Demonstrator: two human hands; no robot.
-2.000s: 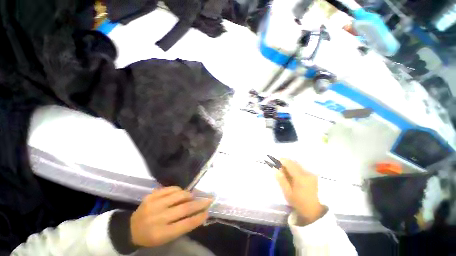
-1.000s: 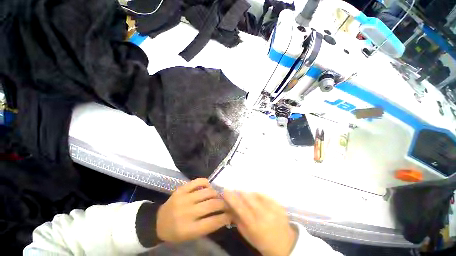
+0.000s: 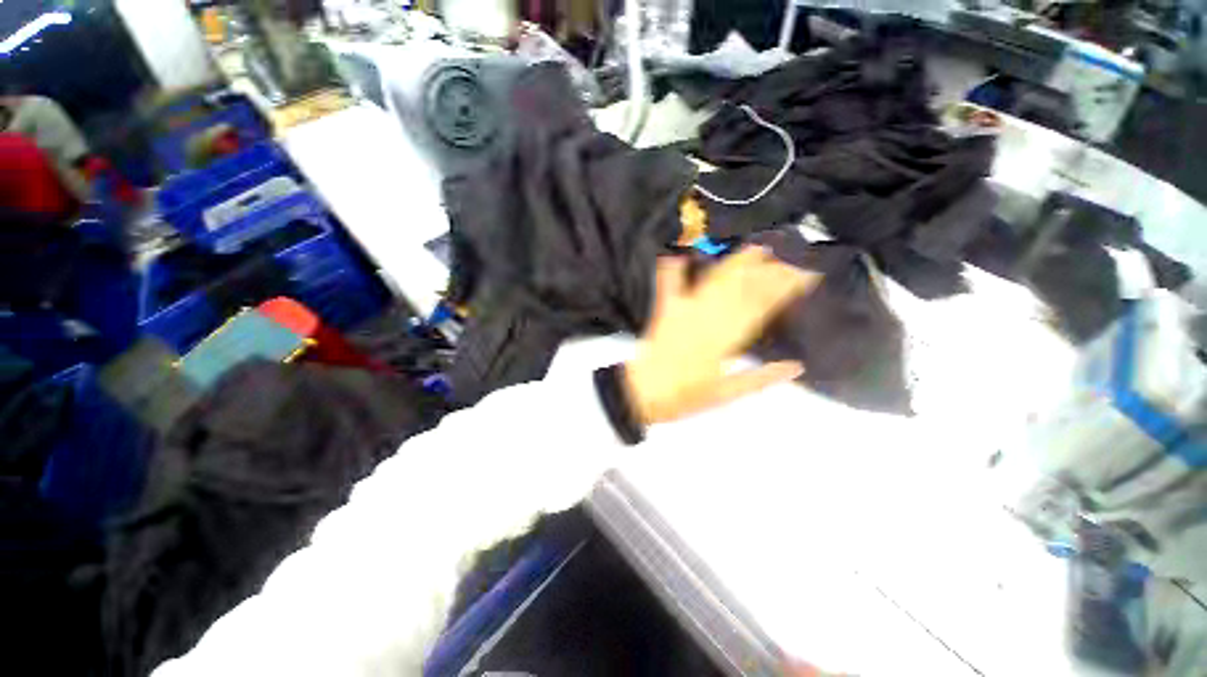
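Observation:
My left hand point(image 3: 721, 337) is blurred, fingers spread, over the dark garment panel point(image 3: 854, 331) on the white table. It seems to hold nothing; whether the palm touches the cloth cannot be told. More dark garment cloth point(image 3: 556, 225) is heaped left of the hand and hangs off the table's left side. A small skin-toned patch at the bottom edge may be part of my right hand point(image 3: 801, 667); its state is hidden. The white and blue sewing machine point(image 3: 1152, 384) is blurred at the right edge.
Dark cloth pieces point(image 3: 860, 146) lie at the far side with a thin white cord point(image 3: 788, 165). Blue crates point(image 3: 245, 199) stand at the left, near dark cloth point(image 3: 291, 450) and a red item point(image 3: 294, 318). A person's red sleeve point(image 3: 33, 179) shows far left.
The view has swung left. My left hand has left the table's front edge and the cloth edge there, and is now over the garment with fingers spread. My right hand has nearly left the picture.

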